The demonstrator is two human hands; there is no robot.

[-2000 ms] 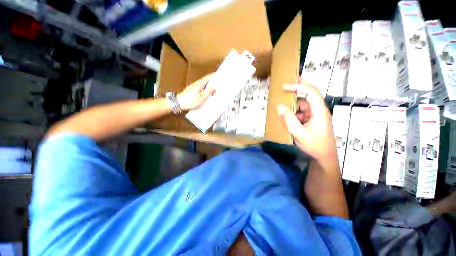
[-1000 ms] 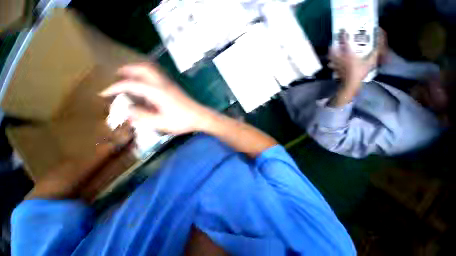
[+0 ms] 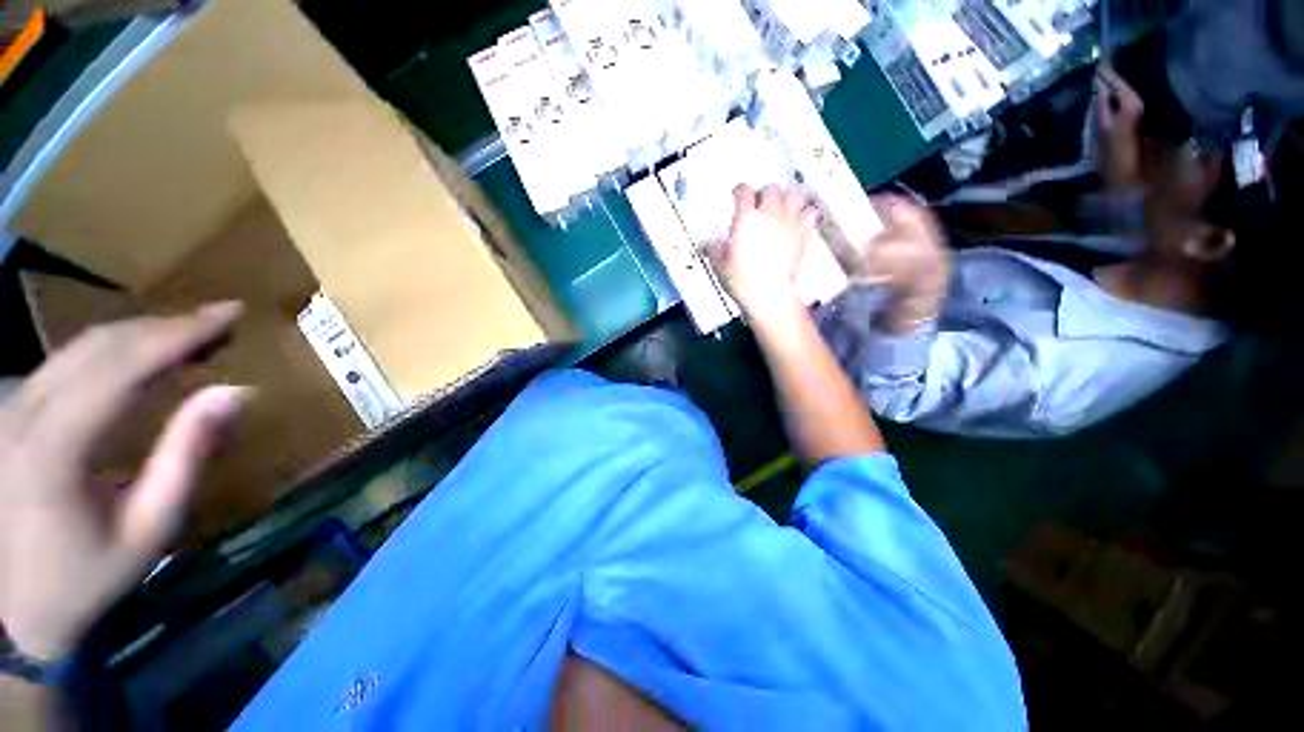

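An open brown carton (image 3: 386, 243) is at the left, its flaps raised. One slim white box (image 3: 348, 360) shows inside against the right wall; a flap hides part of the interior. My left hand (image 3: 107, 472) is blurred, empty and spread over the carton's near left side. My right hand (image 3: 769, 246) lies with fingers apart on a white product box (image 3: 701, 179) on the green bench, right of the carton. Whether its fingers grip the box is unclear.
Rows of white boxes (image 3: 586, 79) stand on the green bench (image 3: 594, 272) behind my right hand. More boxes (image 3: 958, 57) are at the back right. A person in grey (image 3: 1030, 336) sits at the right, a blurred hand (image 3: 908, 265) close to my right hand.
The view has turned right. My left hand, which held a white box over the carton, is now empty. My right hand has moved from the carton to the boxes on the bench.
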